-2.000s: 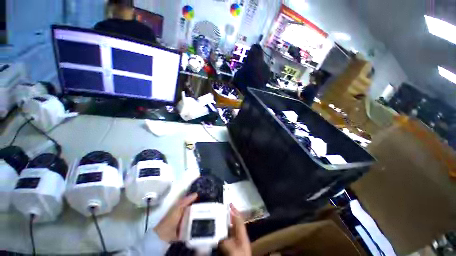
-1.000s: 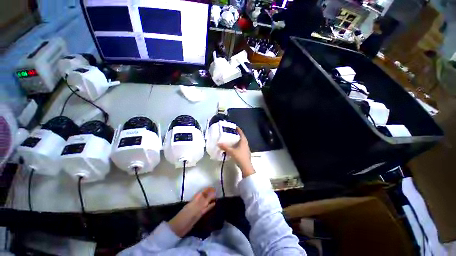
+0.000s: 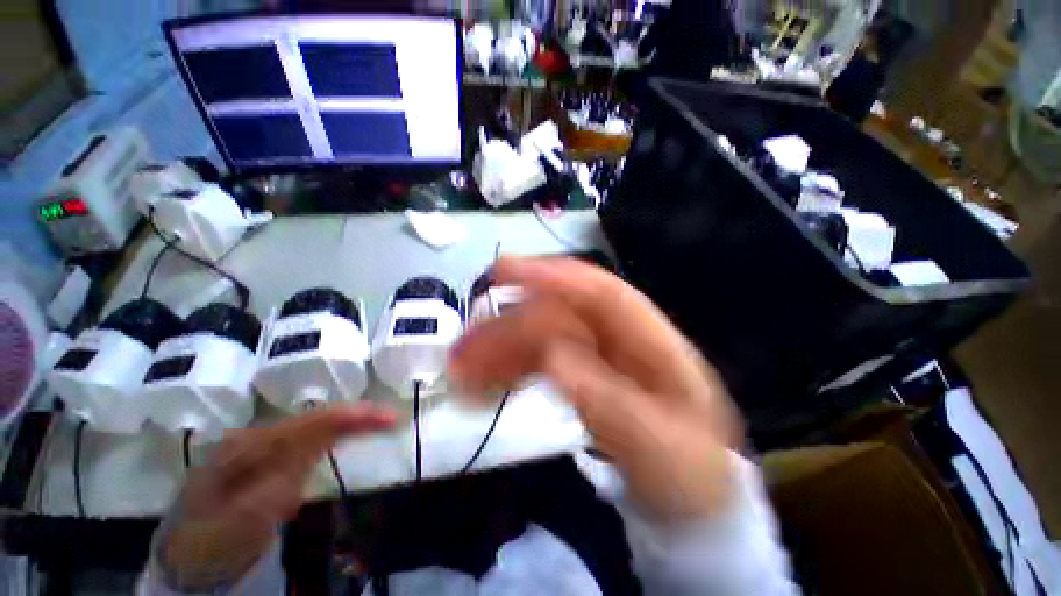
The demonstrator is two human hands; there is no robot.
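Several white PTZ dome cameras with round black heads stand in a row along the bench, black leads hanging towards its front edge; one is the camera (image 3: 419, 334) in the middle. The rightmost camera (image 3: 495, 300) is mostly hidden behind my right hand. My right hand (image 3: 611, 373) is raised in front of it, blurred, fingers bent and apart, holding nothing that I can see. My left hand (image 3: 262, 483) is blurred at the bench's front edge, below the row, fingers stretched to the right, holding nothing visible.
A monitor (image 3: 320, 93) stands at the back, a power supply (image 3: 95, 192) at the left. A large black crate (image 3: 721, 279) with cameras stands on the right, above an open brown carton (image 3: 873, 501). Another white camera (image 3: 200, 218) lies back left. The white bench (image 3: 337, 239) carries the row.
I carried a camera to the right end of the row and let it go. My right hand has lifted off it towards me; my left hand has moved left.
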